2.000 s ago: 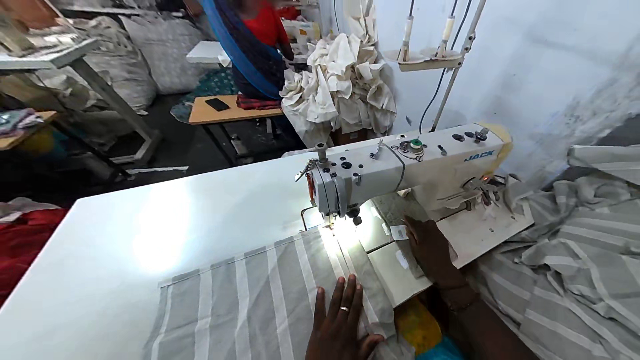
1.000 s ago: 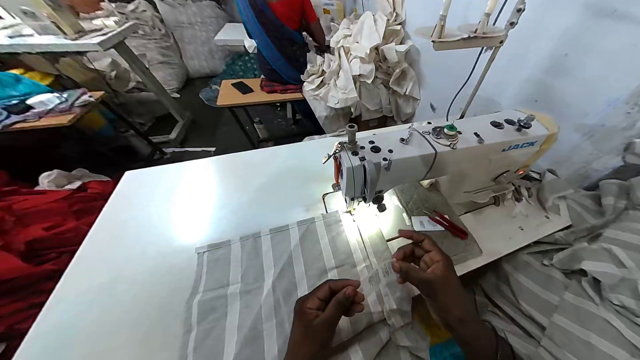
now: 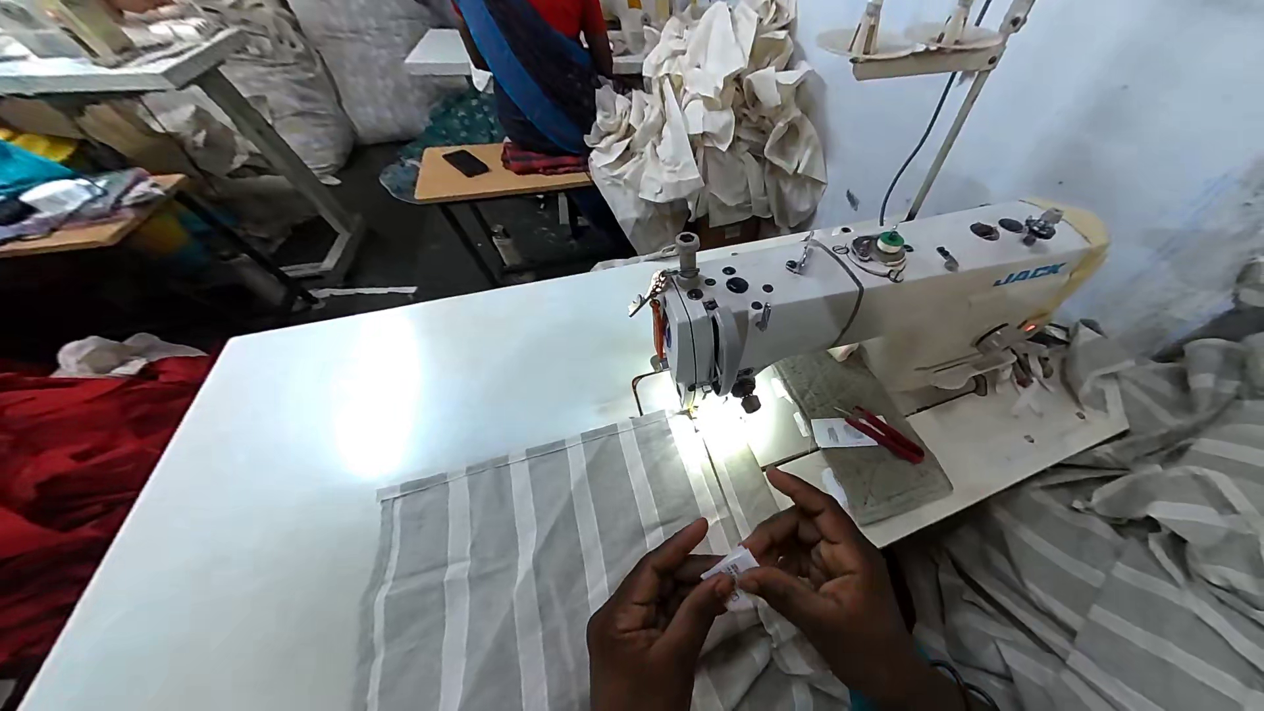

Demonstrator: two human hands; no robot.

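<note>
A small white fabric label (image 3: 733, 573) bearing print is pinched between my left hand (image 3: 657, 617) and my right hand (image 3: 834, 592). Both hands are above the near part of a grey cloth with white stripes (image 3: 553, 543). The far edge of that cloth lies under the needle area of a Jack sewing machine (image 3: 790, 296), whose lamp is lit. Right of the needle, red-handled thread snips (image 3: 889, 434) rest on a grey fabric pad (image 3: 839, 395), their tip over another white label (image 3: 839, 433).
More striped cloth (image 3: 1116, 553) is heaped on the right. Red fabric (image 3: 79, 494) lies left of the white table (image 3: 286, 434). Behind the machine are a thread stand (image 3: 928, 59), a pile of cream cloth (image 3: 711, 128), a wooden bench (image 3: 504, 176) with a phone (image 3: 465, 163), and a person (image 3: 543, 69).
My left hand has lifted off the striped cloth, and my right hand has come from the pad toward it. Both now hold a label. The red snips show on the pad. The view has shifted.
</note>
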